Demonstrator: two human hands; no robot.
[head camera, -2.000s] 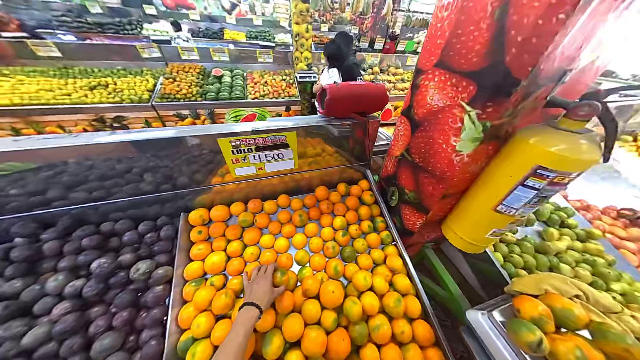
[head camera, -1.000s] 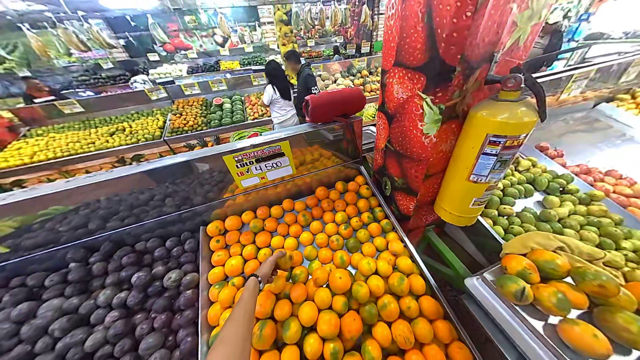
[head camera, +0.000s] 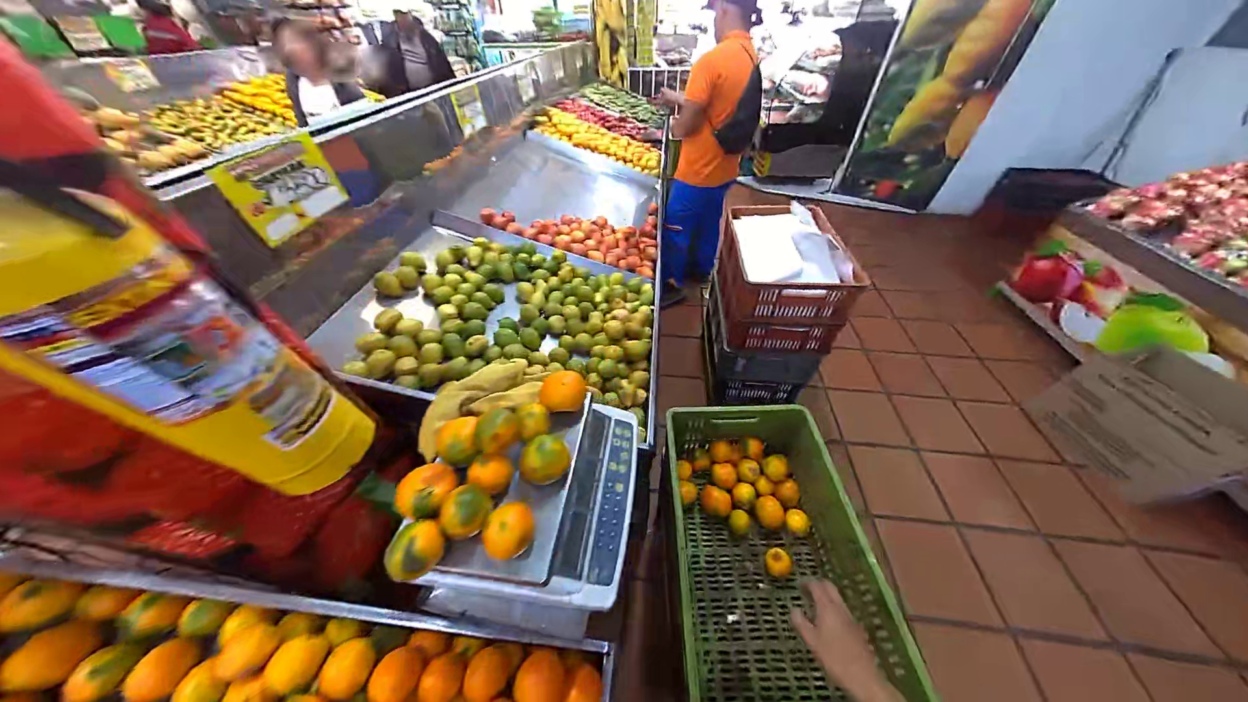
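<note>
My right hand (head camera: 834, 629) reaches from the bottom right into a green plastic crate (head camera: 741, 419). It is somewhat blurred, with the fingers apart and nothing seen in them. A single orange-yellow fruit (head camera: 778, 563) lies just beyond the fingertips, not touching them. More orange and yellowish-green round fruit (head camera: 746, 486) is gathered at the crate's far end; the mesh floor shows near my hand. My left hand is out of view.
Left of the crate, a digital scale (head camera: 609, 507) bears large orange-green fruit (head camera: 466, 511). A yellow fire extinguisher (head camera: 195, 331) hangs at left. Stacked crates (head camera: 790, 312) stand beyond. A person in orange (head camera: 717, 107) stands by the stalls. A cardboard box (head camera: 1150, 419) is at right.
The view has swung far right, from the bin of orange fruit to the green crate. The braceleted hand that was on the bin's fruit is gone from view; my right hand now shows over the crate.
</note>
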